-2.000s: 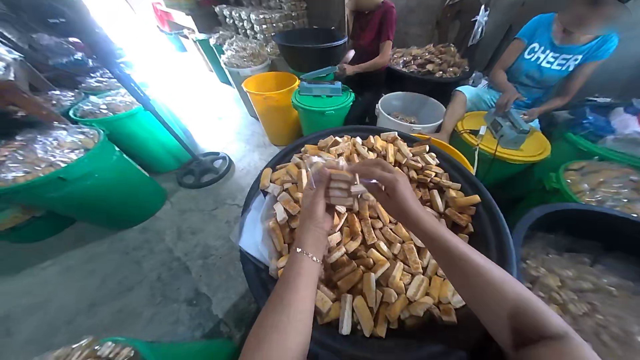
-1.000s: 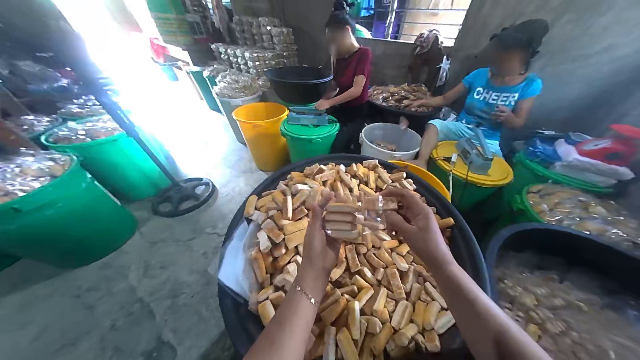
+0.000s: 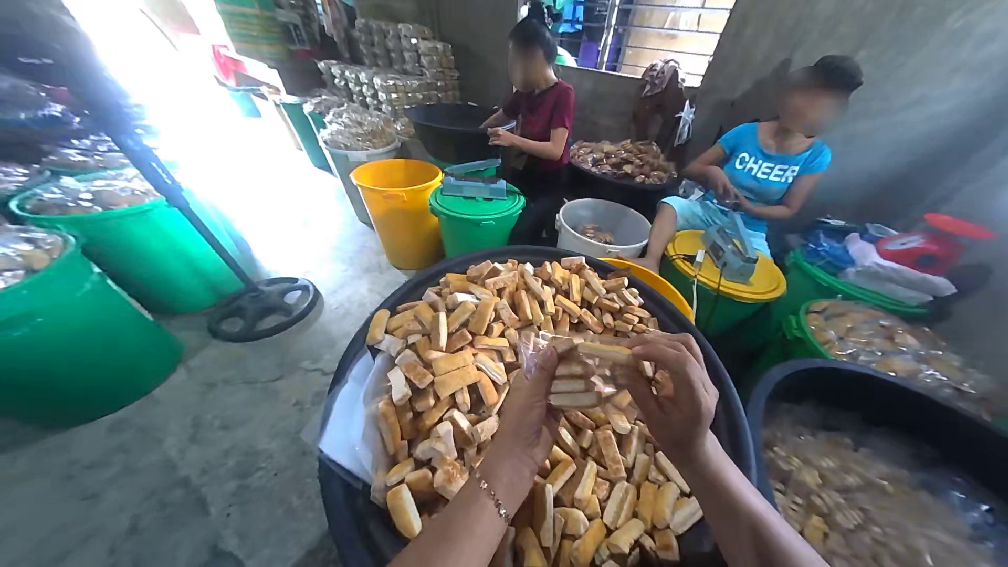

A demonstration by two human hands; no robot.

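Observation:
My left hand, with a bracelet at the wrist, holds a clear plastic bag with several bread sticks stacked in it. My right hand grips one more bread stick by its right end, at the top of that stack. Both hands are over a large black tub heaped with loose toasted bread sticks. A pile of clear plastic bags lies at the tub's left edge.
Green tubs of bagged goods and a black stand base are at left. Ahead are a yellow bucket, sealers on lidded buckets and two seated people. Another black tub is at right.
My right hand has a separate bread stick at the stack's top, where a second ago its fingers were at the stack's right side. The person in blue has brought both hands together.

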